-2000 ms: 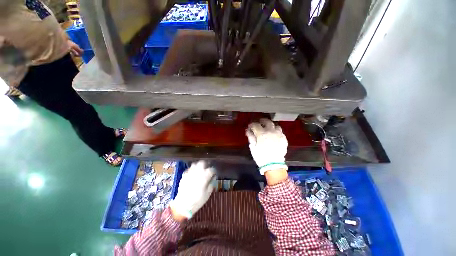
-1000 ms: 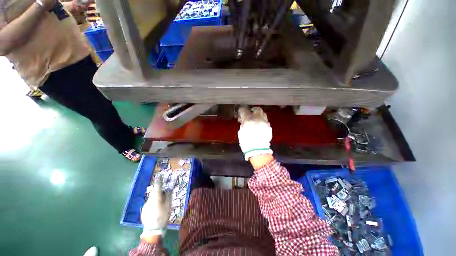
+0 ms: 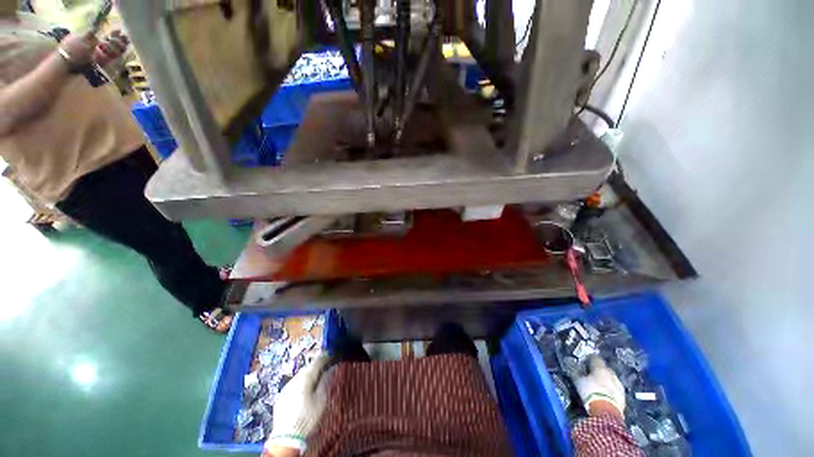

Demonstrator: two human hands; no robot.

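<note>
My right hand (image 3: 600,387), in a white knit glove, reaches down into the right blue bin (image 3: 692,357) among jumbled grey metal parts (image 3: 629,359). Its fingertips are among the parts, so I cannot tell whether it grips one. My left hand (image 3: 299,406), also gloved, rests beside my left thigh at the inner edge of the left blue bin (image 3: 214,406). Its fingers are partly hidden and blurred. Brighter flat parts (image 3: 268,370) lie over brown cardboard in that bin. A small metal piece or fixture (image 3: 395,221) sits on the red work surface (image 3: 437,245) under the crossbar.
The grey machine crossbar (image 3: 384,186) spans above the table. A slotted bar (image 3: 287,230) lies left, a white block (image 3: 482,212) right of centre. A red-handled tool (image 3: 577,277) and wire clutter lie at the right end. A person (image 3: 80,134) stands at left.
My right hand has left the red surface under the crossbar and moved down right into the right bin. My left hand has moved from over the left bin towards my thigh.
</note>
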